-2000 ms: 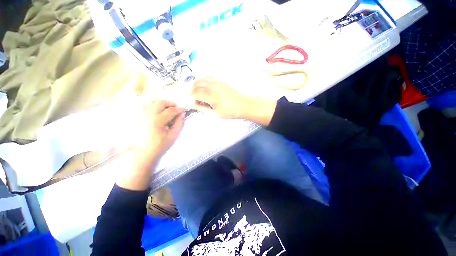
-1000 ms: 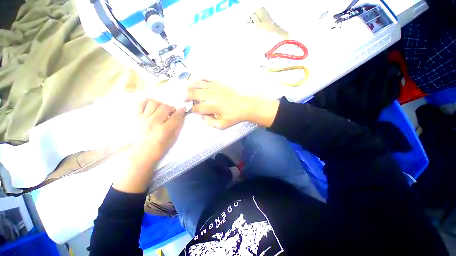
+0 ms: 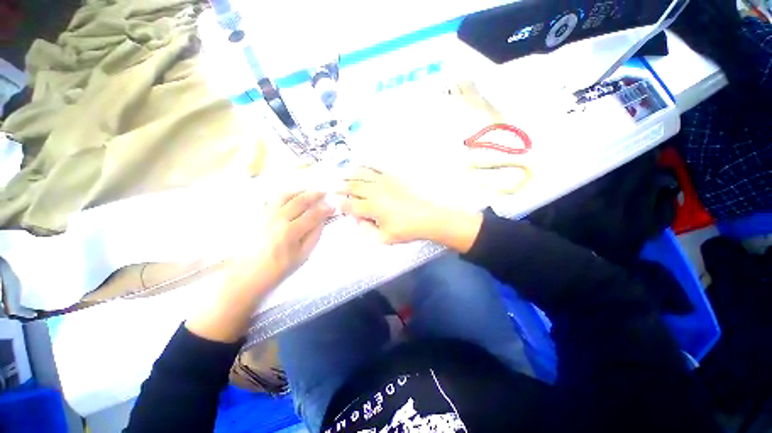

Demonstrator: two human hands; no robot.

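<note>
My left hand [image 3: 283, 241] and my right hand [image 3: 394, 205] meet fingertip to fingertip just in front of the presser foot [image 3: 339, 154]. Their fingers pinch a small pale bit of fabric edge; glare hides its exact shape. The khaki garment [image 3: 110, 127] lies bunched at the left. White lining fabric [image 3: 93, 241] runs from the left edge toward my left hand, with a khaki strip [image 3: 144, 277] below it. The white sewing machine head [image 3: 398, 51] stands above my hands. I cannot tell whether the foot touches cloth.
Scissors with a red loop [image 3: 499, 138] and a yellow loop lie right of my right hand. A small khaki piece [image 3: 476, 97] lies behind them. A thin dark tool [image 3: 603, 90] lies farther right. The ruler-marked table edge [image 3: 339, 292] passes above my lap. Blue bins [image 3: 690, 287] stand below.
The view has shifted, so the machine and table sit lower and the control panel shows. My hands stay together near the foot, with the right fingers now straighter over the fabric edge.
</note>
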